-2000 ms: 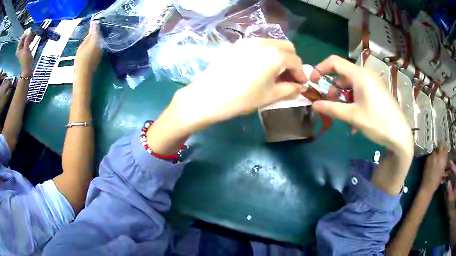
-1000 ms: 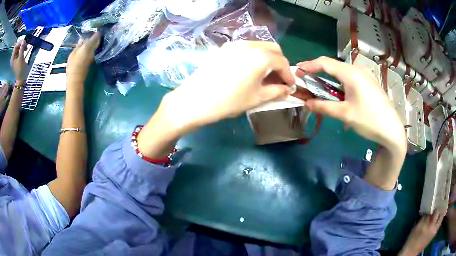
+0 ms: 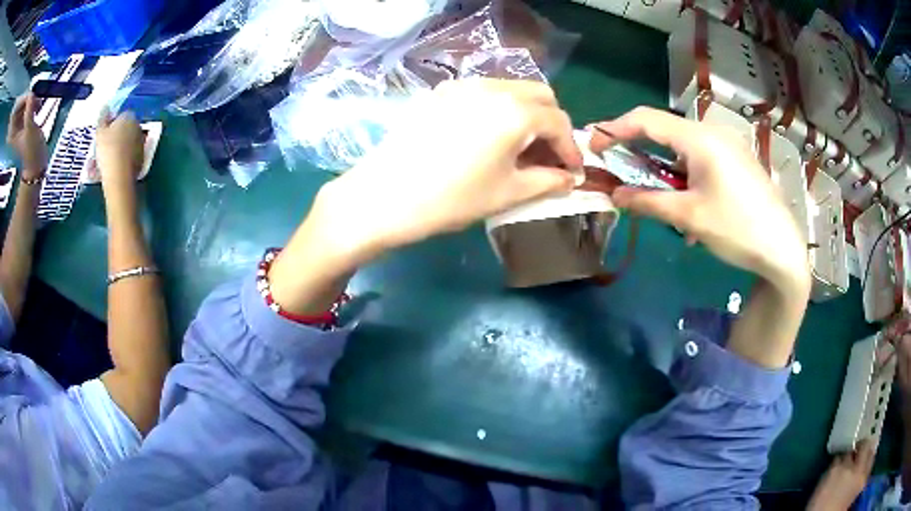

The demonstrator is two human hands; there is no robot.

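Observation:
A cream housing (image 3: 554,245) is held just above the green bench, its open side towards me. A brown strap (image 3: 627,250) lies over its top and hangs in a loop at its right side. My left hand (image 3: 499,150) pinches at the housing's top edge; its fingertips hide what they grip there. My right hand (image 3: 699,180) holds red-handled pliers (image 3: 649,168), with shiny metal pointing at the strap end near my left fingertips. My right fingertips also touch the strap. The exact contact of the tool's tip is hidden.
Strapped cream housings (image 3: 744,75) stand in rows at the upper right. Clear plastic bags (image 3: 340,110) lie at the upper left, near a blue bin (image 3: 95,28). A neighbour's hands hold a striped sheet (image 3: 68,165) at left. Another person's hand (image 3: 844,484) touches a housing at lower right.
My hands and the housing have shifted slightly left, and the housing's opening shows more squarely. The left neighbour's hand moved left and down. At right, a person has moved a housing at the bench edge.

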